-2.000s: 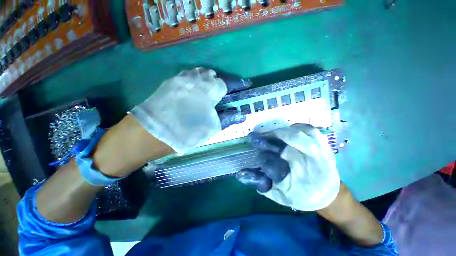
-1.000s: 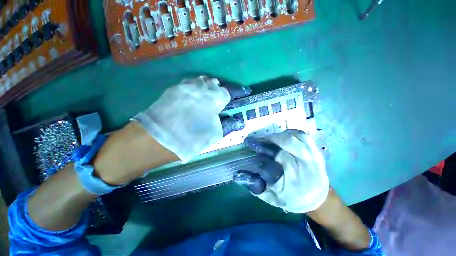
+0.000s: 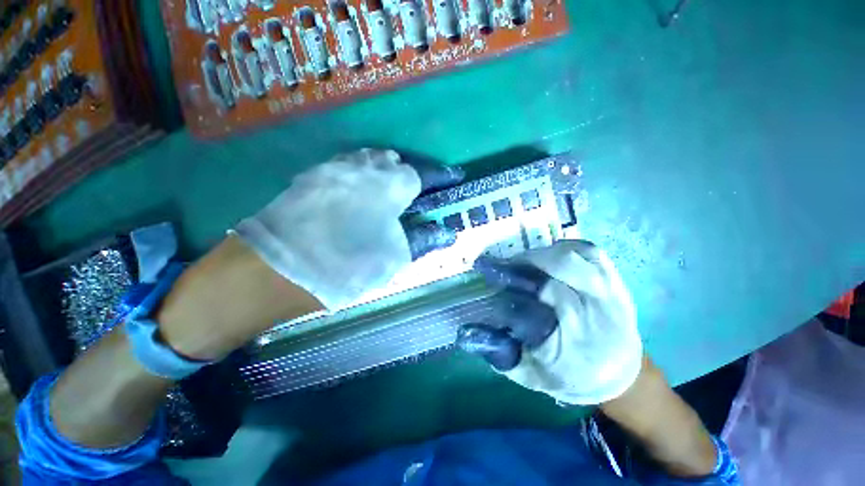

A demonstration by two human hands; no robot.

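The dark speckled assembly fixture lies tilted on the green mat, with a pale slotted cover plate showing a row of square windows. The ribbed silver heatsink lies along its near side. My left hand, in a white glove with dark fingertips, rests on the fixture and grips its far edge and plate. My right hand, gloved alike, is over the plate and heatsink with bent fingers. Whether its fingertips hold a small part is hidden.
An orange-red panel with rows of metallic parts lies at the far side. Stacked panels stand at far left. A black screw tray with silver screws is beside my left wrist. A pink-purple cloth is at the near right.
The view has shifted, so the fixture and mat appear further left and more of the orange panel shows. My right hand has moved slightly right relative to the fixture. My left hand keeps its hold.
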